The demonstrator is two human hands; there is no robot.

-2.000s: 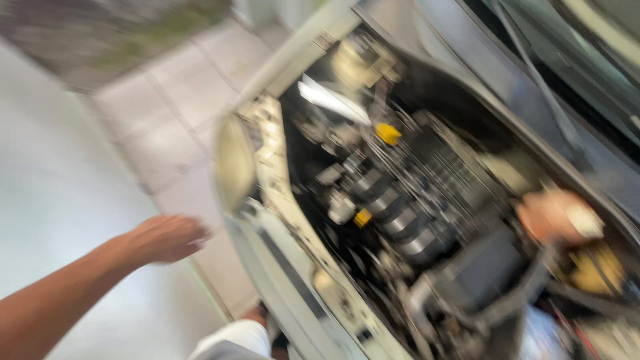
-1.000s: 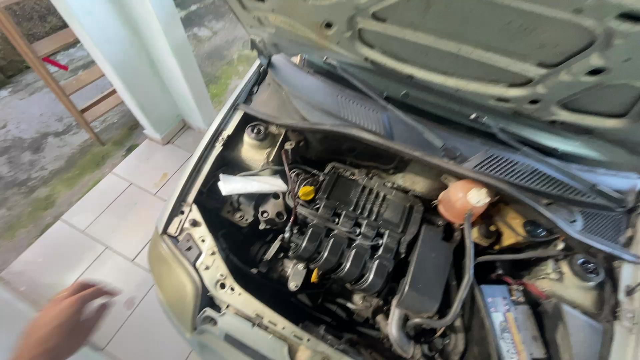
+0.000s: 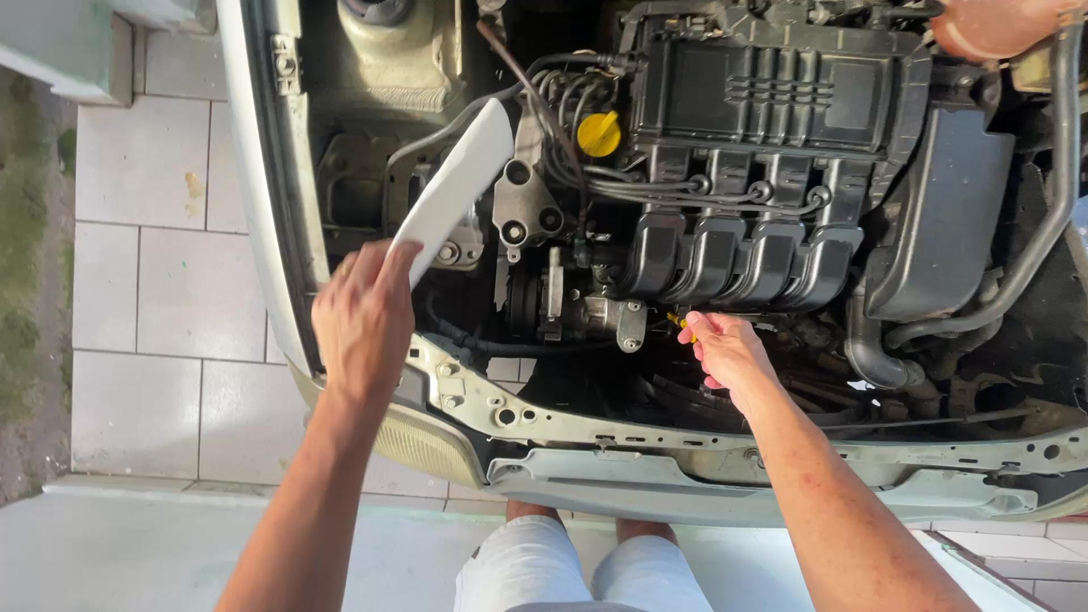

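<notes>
My left hand [image 3: 365, 310] grips the lower end of a folded white paper or cloth [image 3: 459, 183], which slants up over the engine mount [image 3: 523, 206]. The fingers of my right hand [image 3: 727, 353] are closed on the yellow dipstick handle [image 3: 680, 321], just below the black intake manifold [image 3: 744, 263]. Whether the dipstick is seated in its tube is hidden. A yellow oil filler cap [image 3: 599, 134] sits on the engine, left of the black engine cover [image 3: 769, 89].
The car's front crossmember [image 3: 629, 438] and a headlight [image 3: 425, 442] lie between me and the engine. A black air box [image 3: 943, 212] and hose [image 3: 1041, 229] are on the right, with a coolant reservoir [image 3: 994, 25] above. Floor tiles [image 3: 140, 289] are at the left.
The white paper or cloth lay on the engine bay's left side; my left hand now holds it. My right hand has come into view at the yellow handle. The view has moved closer over the engine.
</notes>
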